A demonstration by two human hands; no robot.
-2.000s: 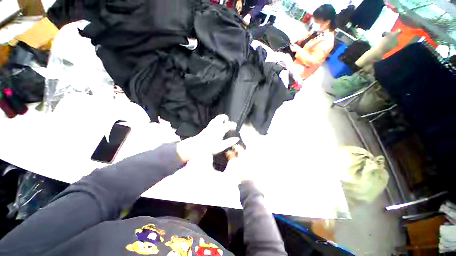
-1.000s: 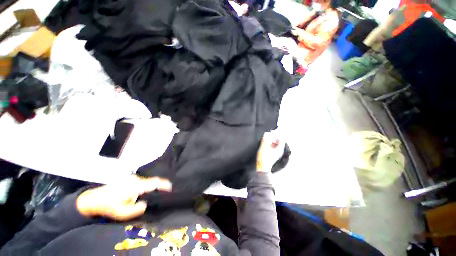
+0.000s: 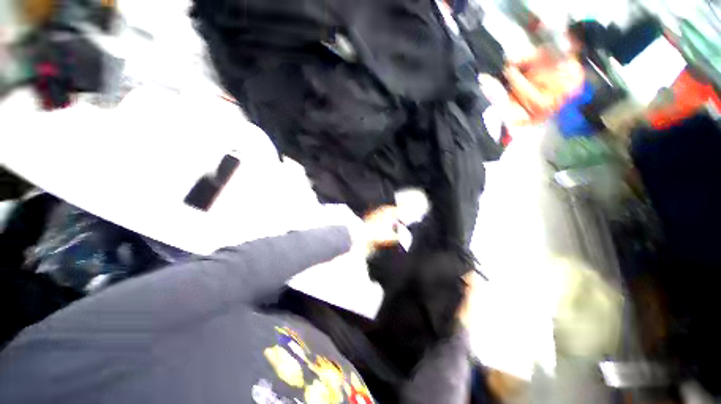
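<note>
A black garment (image 3: 431, 276) lies over the front of the white table and joins the dark heap behind it. My left hand (image 3: 381, 229) is blurred and closed on the garment's left part. A white pad (image 3: 412, 207) shows right beside its fingers. My right hand (image 3: 468, 296) is at the garment's right edge, strongly blurred and mostly washed out against the table. A thin dark tip shows above it, perhaps a small tool; its grip is unclear.
A large pile of black garments (image 3: 332, 102) covers the far table. A smartphone (image 3: 213, 183) lies left on the white table (image 3: 103, 173). Clear plastic (image 3: 95, 248) is below the table edge at left. A beige sack (image 3: 589, 304) stands at right. A person in orange (image 3: 545, 79) is beyond.
The view has turned and blurred. My left hand has moved from near my lap up to the garment by the white pad. My right hand is now lower at the garment's right edge.
</note>
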